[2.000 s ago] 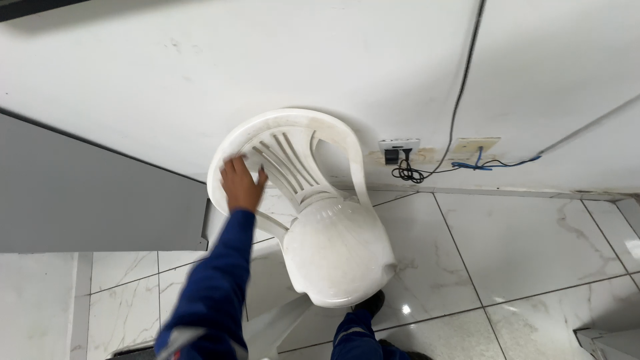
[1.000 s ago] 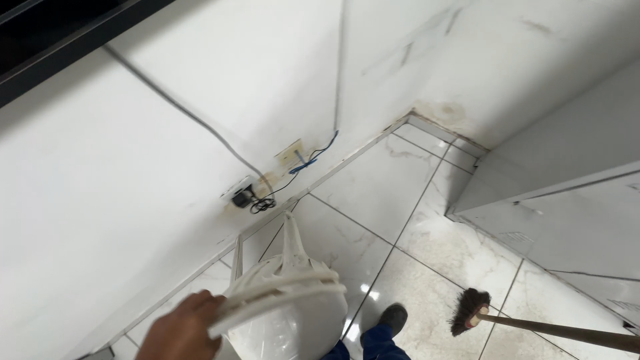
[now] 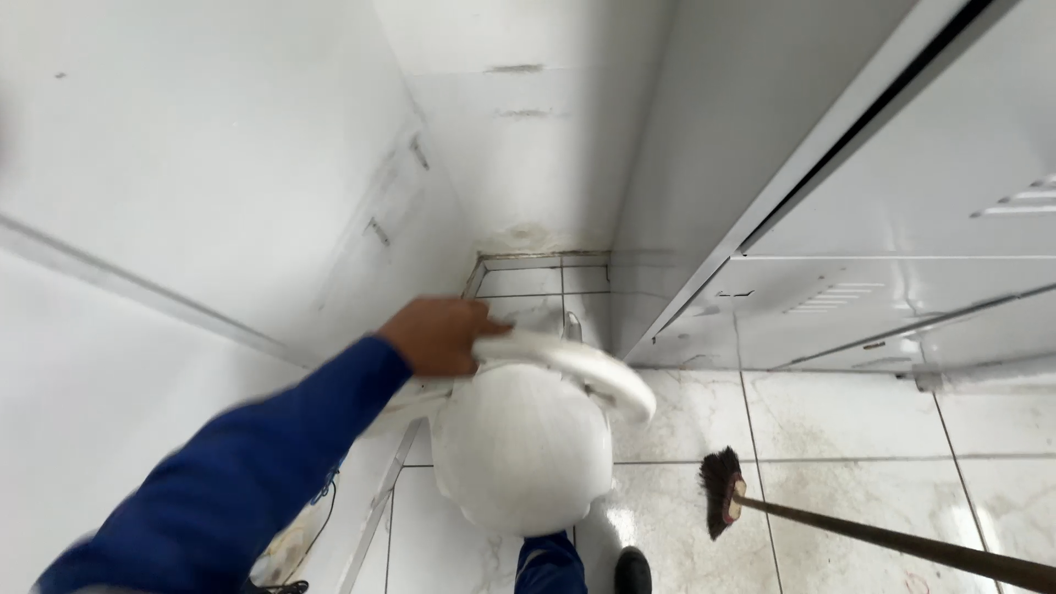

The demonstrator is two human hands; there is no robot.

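My left hand (image 3: pixel 437 336), in a blue sleeve, grips the top edge of the backrest of a white plastic armchair (image 3: pixel 524 454) at its left side. The chair stands on the tiled floor just ahead of my feet, its seat toward me and its curved back toward the corner. A bristle broom (image 3: pixel 722 493) with a wooden handle is on the floor to the right of the chair. My right hand is outside the picture.
Metal lockers (image 3: pixel 709 165) line the right side. A white wall (image 3: pixel 206 124) runs along the left and meets the back wall in a corner. Cables (image 3: pixel 285 587) lie low by the left wall. My dark shoe (image 3: pixel 633 569) is behind the chair.
The chair has moved from beside the wall sockets to the corner near the lockers, with my left hand at its backrest. The view has turned far to the right.
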